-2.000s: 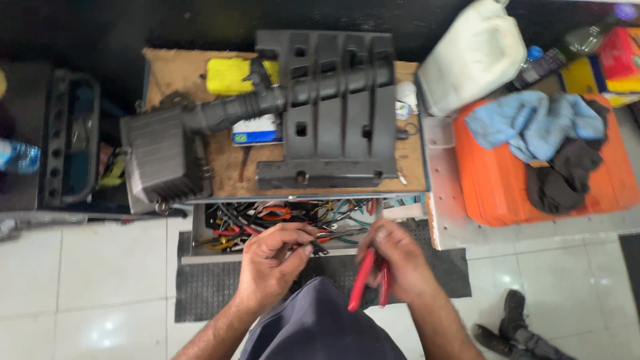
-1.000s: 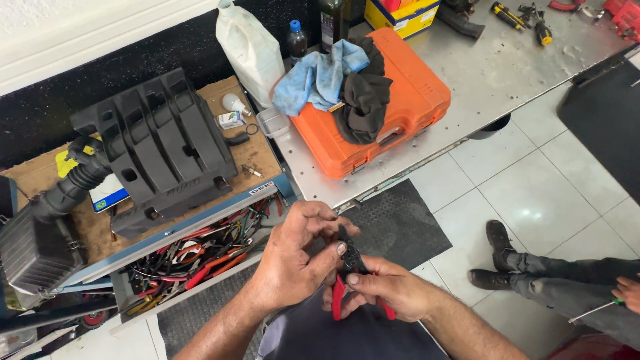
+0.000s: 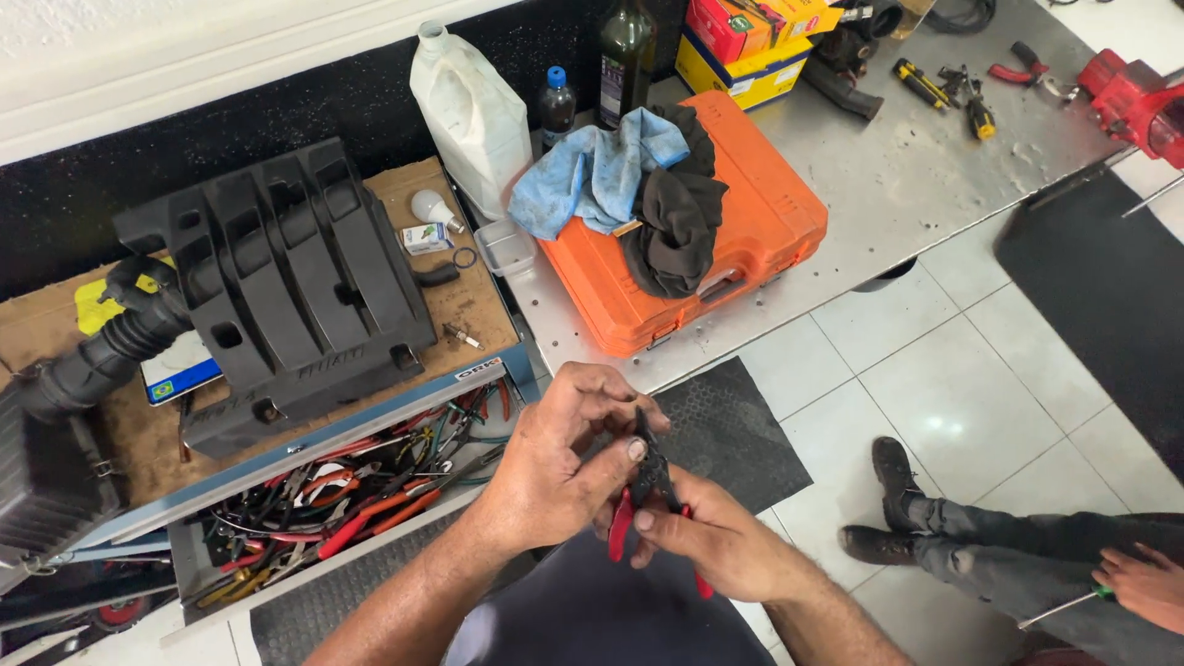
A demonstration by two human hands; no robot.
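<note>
My right hand (image 3: 717,541) holds red-handled pliers with a dark head (image 3: 652,476), the handles spread apart and the jaws pointing up. My left hand (image 3: 573,462) is at the head of the pliers, its thumb against the dark metal and its fingers curled around the jaws' upper end. Whether a small part sits between those fingers and the jaws cannot be told. Left of my hands, an open drawer (image 3: 190,564) is full of pliers and other hand tools. Above it, a black plastic engine cover (image 3: 287,296) lies on the cabinet top.
An orange tool case (image 3: 777,203) with a blue cloth (image 3: 592,176) and a black cloth (image 3: 671,231) on it lies on the metal bench (image 3: 860,194). A white plastic jug (image 3: 472,120) stands behind. At right are a red vise (image 3: 1133,106) and a person's hand with a screwdriver (image 3: 1059,610).
Both hands, apart two seconds ago, are now together at the pliers. The view has swung right, away from the drawer. Since one second ago the hands have stayed at the pliers.
</note>
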